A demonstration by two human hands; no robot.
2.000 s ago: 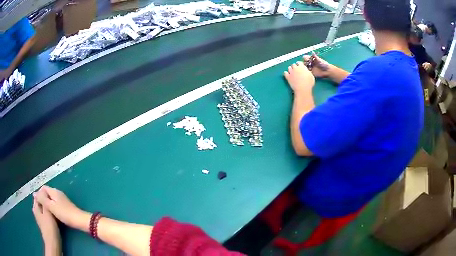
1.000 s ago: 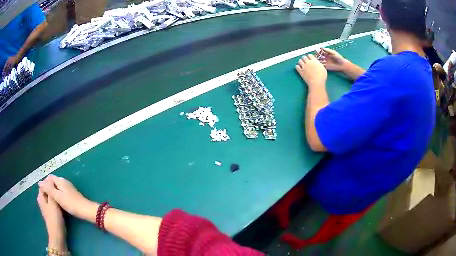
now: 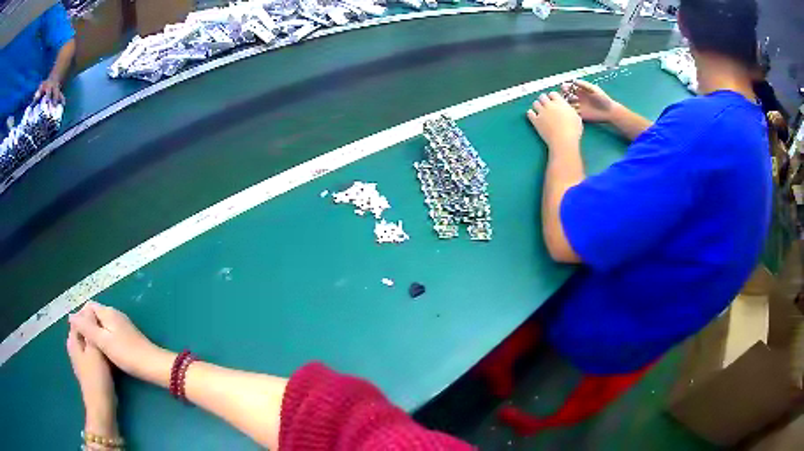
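Observation:
My right hand (image 3: 119, 342), with a dark red bead bracelet, lies over my left hand (image 3: 86, 363) at the bench's lower left. The fingers are together and nothing shows in them; the left fingers are partly hidden. Two heaps of small white parts (image 3: 362, 198) lie mid-bench, away from my hands. A stack of circuit board panels (image 3: 454, 181) stands right of them. A single white part (image 3: 387, 282) and a small black part (image 3: 417, 289) lie nearer.
A co-worker in a blue shirt (image 3: 666, 220) sits at right, hands on the bench, near a red stool (image 3: 577, 401) and carton (image 3: 732, 370). A white strip (image 3: 238, 204) separates bench and conveyor (image 3: 264, 114). White pieces (image 3: 212, 40) and another person's arm (image 3: 60, 66) show beyond.
The view has shifted, so the bench parts and co-worker appear further right and slightly higher. My hands stay folded together. The far-left person's hand is now on the white pieces there.

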